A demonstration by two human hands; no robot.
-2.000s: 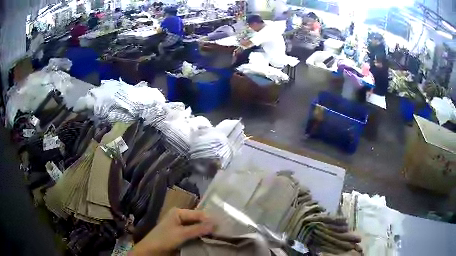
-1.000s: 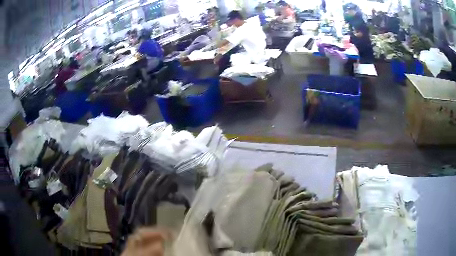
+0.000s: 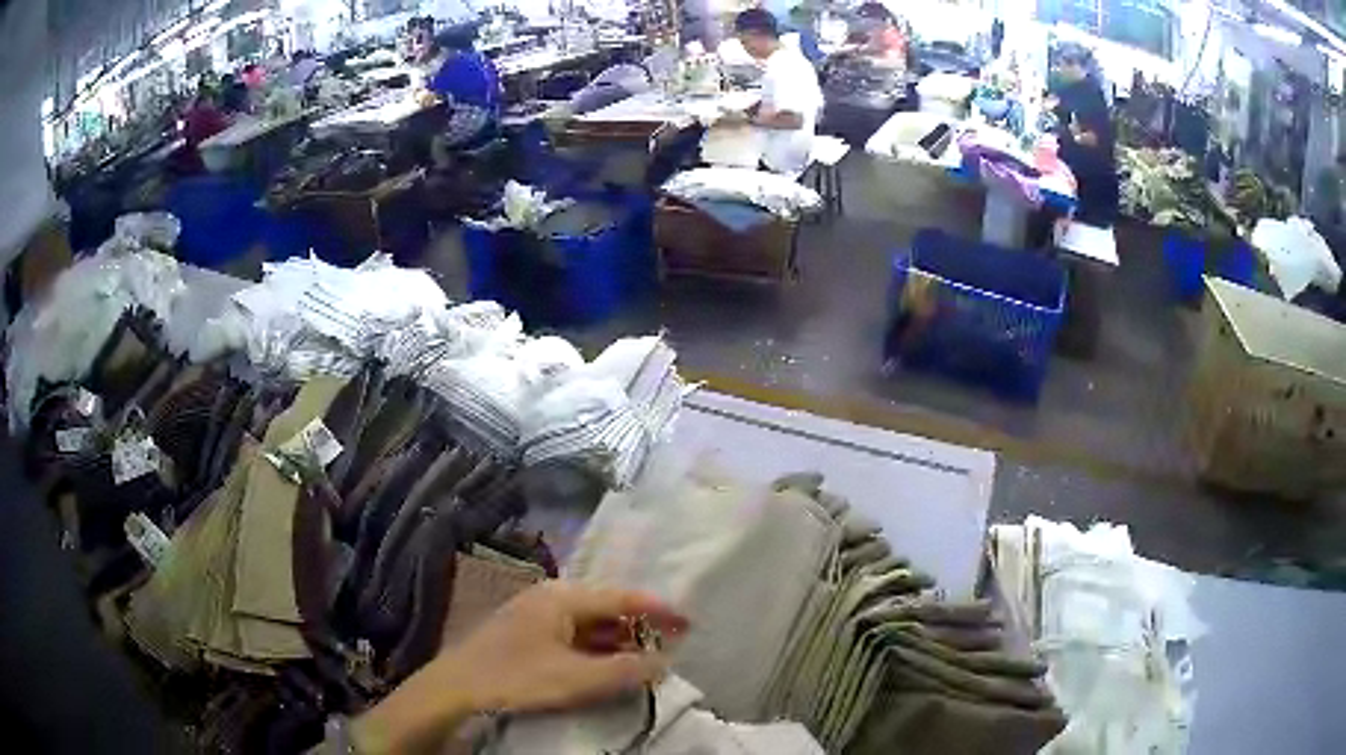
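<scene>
My left hand (image 3: 524, 656) is at the lower centre, thumb and fingertips near each other over beige cut pieces (image 3: 635, 720). A small dark detail shows at its fingertips; I cannot tell if it grips cloth. Just beyond lies a beige-khaki piece (image 3: 738, 590), its upper left part blurred. Olive-brown folded pieces (image 3: 945, 664) fan out to its right. My right hand and the scissors are not visible.
Dark brown pieces (image 3: 406, 553), a tan-khaki bundle (image 3: 251, 568) and white folded bundles (image 3: 576, 406) are piled left. White pieces (image 3: 1100, 627) lie right. Beyond the table (image 3: 886, 472) stand a blue crate (image 3: 982, 317), a cream bin (image 3: 1284, 391) and seated workers.
The scissors seen over the beige pieces two seconds ago are gone from view. My left hand, low and blurred one second ago, is higher and further right. The camera view has shifted.
</scene>
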